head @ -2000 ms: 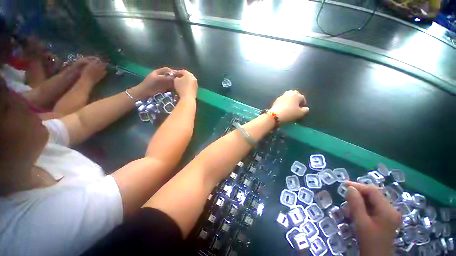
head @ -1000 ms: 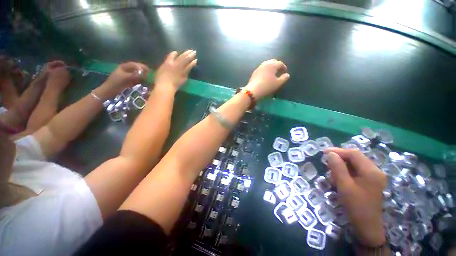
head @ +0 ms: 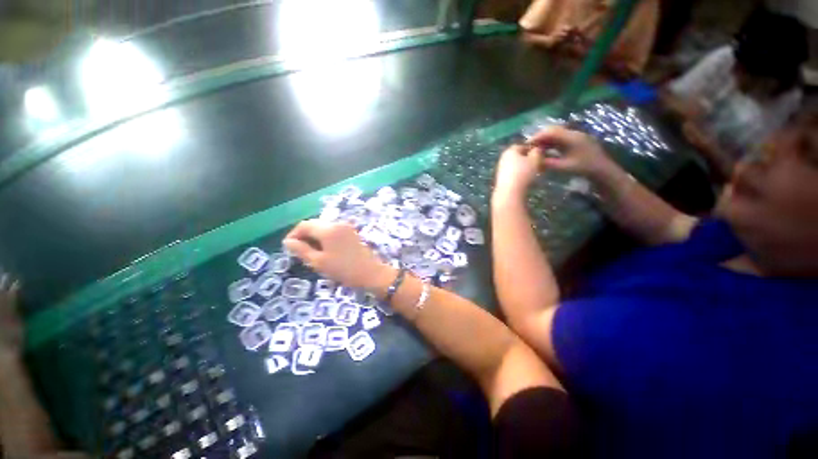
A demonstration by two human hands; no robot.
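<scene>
My right hand (head: 336, 254) is over the left part of a large pile of pale rounded-square plastic housings (head: 311, 335). Its thumb and fingertips are bent close together near the pile's left edge. Blur hides whether anything is between them. Bracelets are on its wrist. My left hand is not identifiable in the picture. A clear pocketed tray (head: 170, 394) left of the pile holds rows of small dark parts with bright silvery squares.
A forearm (head: 16, 385), probably a neighbour's, is cut off by the left edge. A person in blue (head: 664, 332) works at right, hands together over another clear tray (head: 552, 211). More pale pieces (head: 619, 128) lie far right. A green edge strip (head: 134, 273) borders the dark belt (head: 242, 170).
The view has swung right, bringing in the neighbour in blue and shifting the pile and tray left. My left arm, earlier stretched over the belt, no longer shows clearly.
</scene>
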